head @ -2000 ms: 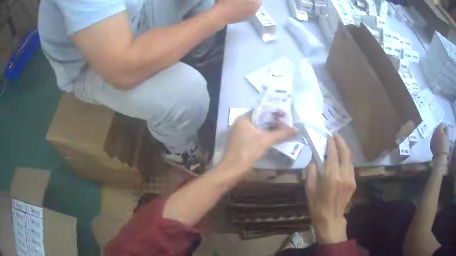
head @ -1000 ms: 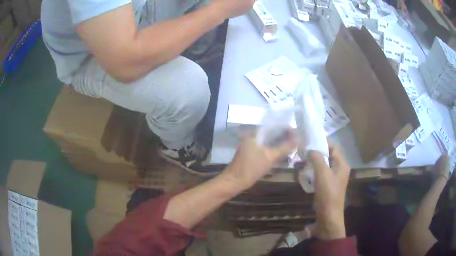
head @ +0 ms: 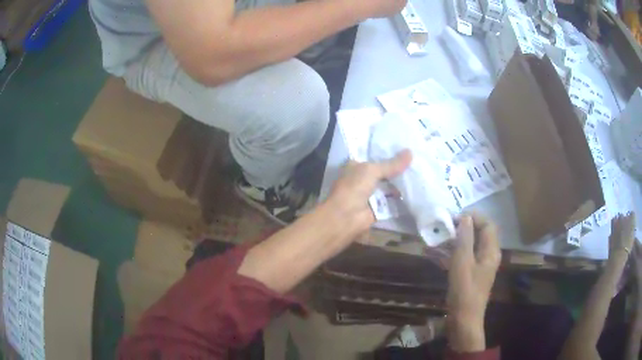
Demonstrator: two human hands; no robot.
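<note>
My left hand [head: 362, 186] holds a whitish wrapped product [head: 415, 183], its thumb on top, over the table's front edge. A thin white printed piece [head: 384, 205] shows under the left fingers. My right hand [head: 475, 256] is by the wrapped product's near end, which has a small dark hole; its thumb and fingertips are bent close together, and I cannot tell whether they grip the end. White sticker sheets [head: 468, 151] with rows of dark marks lie under and beyond the product. Another white piece [head: 354, 126] lies to their left.
An open brown carton [head: 545, 155] stands right of the sheets. White boxes [head: 413, 29] lie farther back and right. A person [head: 281, 105] sits at left on a brown carton [head: 134, 155]. Another person's hand [head: 621, 235] is at right. An open master carton [head: 70, 281] is at lower left.
The view has shifted, so the scene sits farther right. The wrapped product has passed from my right hand to my left. My right hand is now at its near end.
</note>
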